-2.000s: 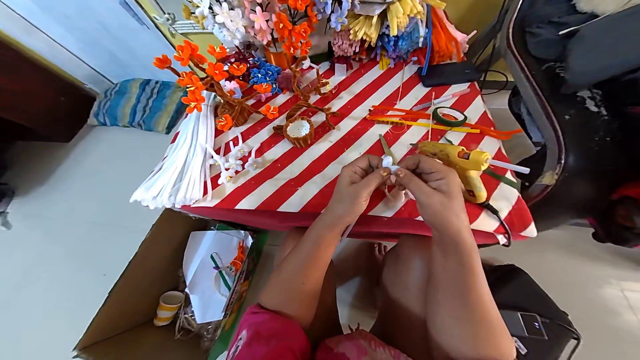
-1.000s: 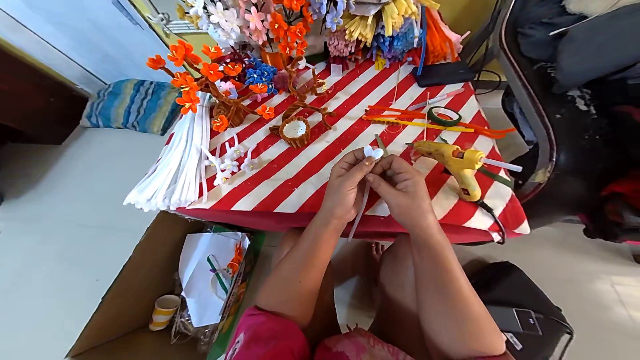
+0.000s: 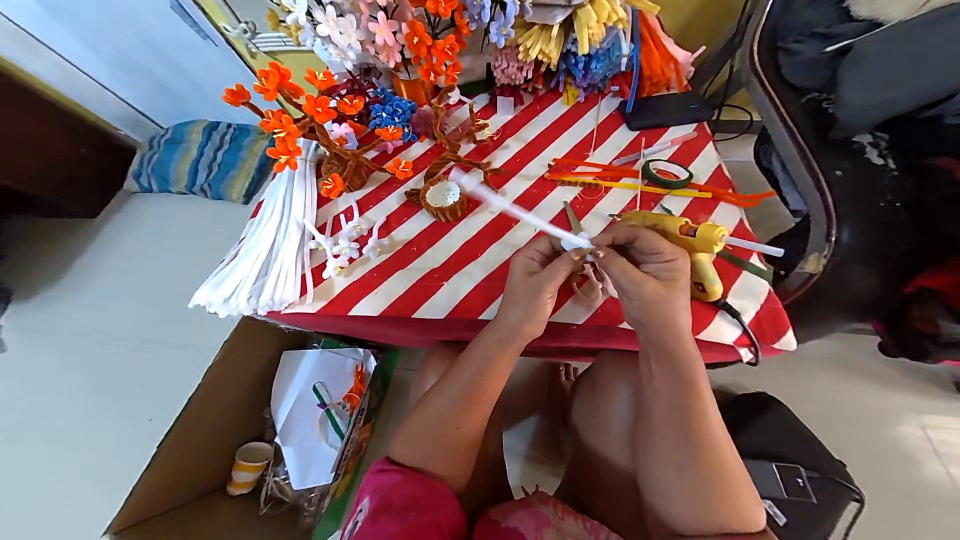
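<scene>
My left hand point(image 3: 541, 279) and my right hand point(image 3: 646, 271) meet above the striped tablecloth, fingertips pinched on a white pipe cleaner point(image 3: 517, 214). Its free end sticks out up and to the left, slightly blurred, and its other end is bent into a small white shape at my fingers. Scissors point(image 3: 589, 283) lie behind my hands, one blade showing above them and part of the handles below. Right of my right hand is a yellow hot glue gun point(image 3: 691, 238). Small white pipe-cleaner flowers point(image 3: 346, 244) lie left, beside a bundle of white pipe cleaners point(image 3: 262, 247).
Orange flowers on brown stems point(image 3: 289, 124) and a brown ring-shaped piece with a white centre point(image 3: 442, 199) stand on the table. Green tape point(image 3: 667, 174) and orange strips point(image 3: 720, 193) lie at right. An open cardboard box point(image 3: 195, 427) is on the floor at lower left, a black bag point(image 3: 787, 450) at lower right.
The long white length now points up and left from my fingertips; one second ago a strand hung below my hands. Both hands stay together near the scissors.
</scene>
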